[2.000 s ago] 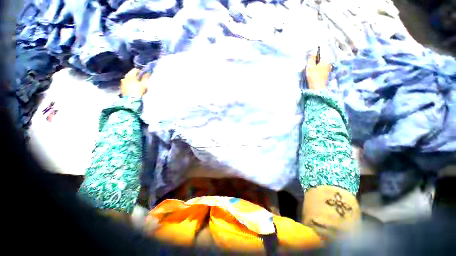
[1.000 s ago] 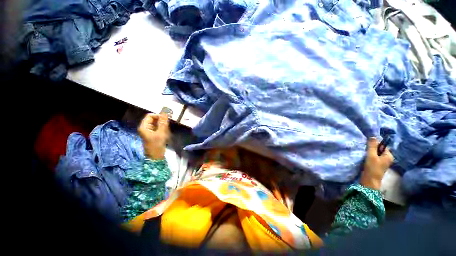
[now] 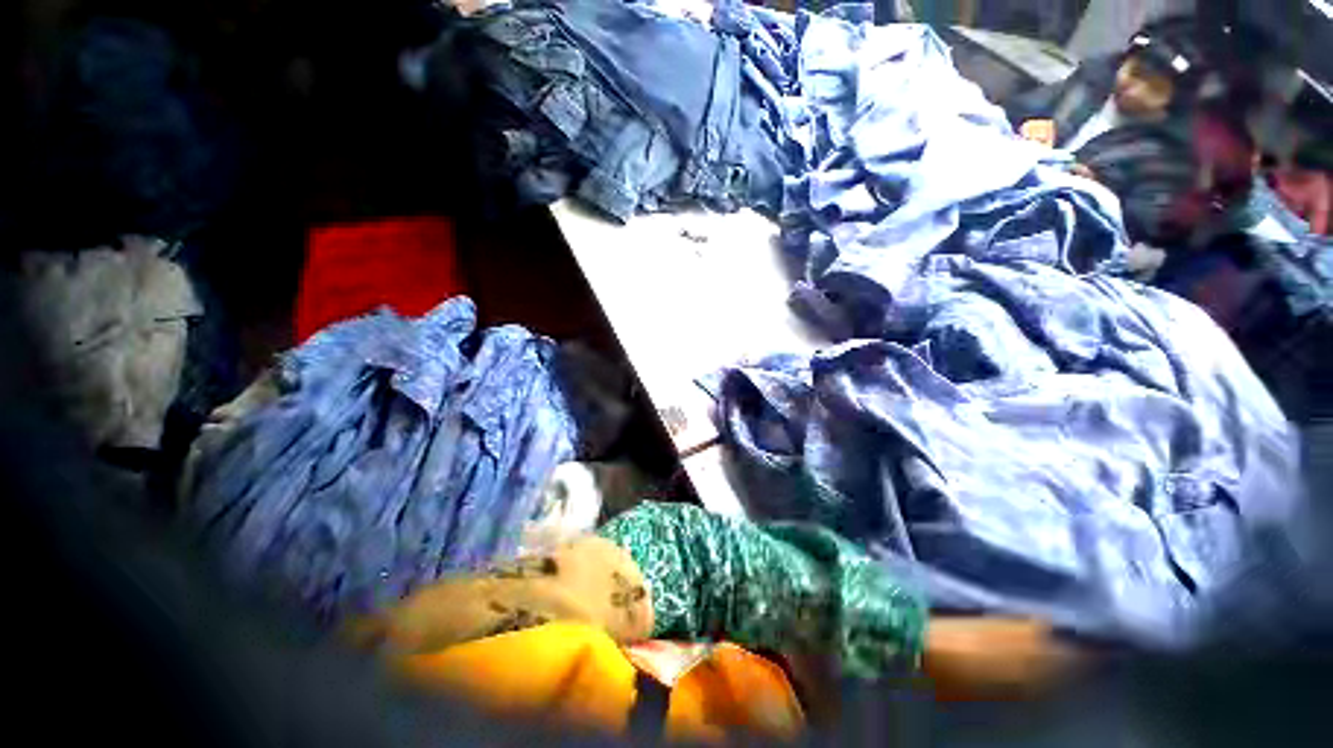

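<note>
A light-blue mottled shirt lies crumpled on the worktable, its lower right part blurred. My left arm, in a green patterned sleeve cover, crosses low in front of me towards the right. My left hand is blurred at the lower right, just below the shirt's near edge; its fingers cannot be made out, nor whether it touches the cloth. My right hand is not visible.
A white tabletop shows between the shirts and its left edge. Darker blue garments lie at the back. Blue shirts hang at left, near a red shape and pale garments. A person is at upper right.
The view has swung left, showing more of the hanging pile and red shape. My left arm has moved from the table's left edge across to the right. My right hand has left view.
</note>
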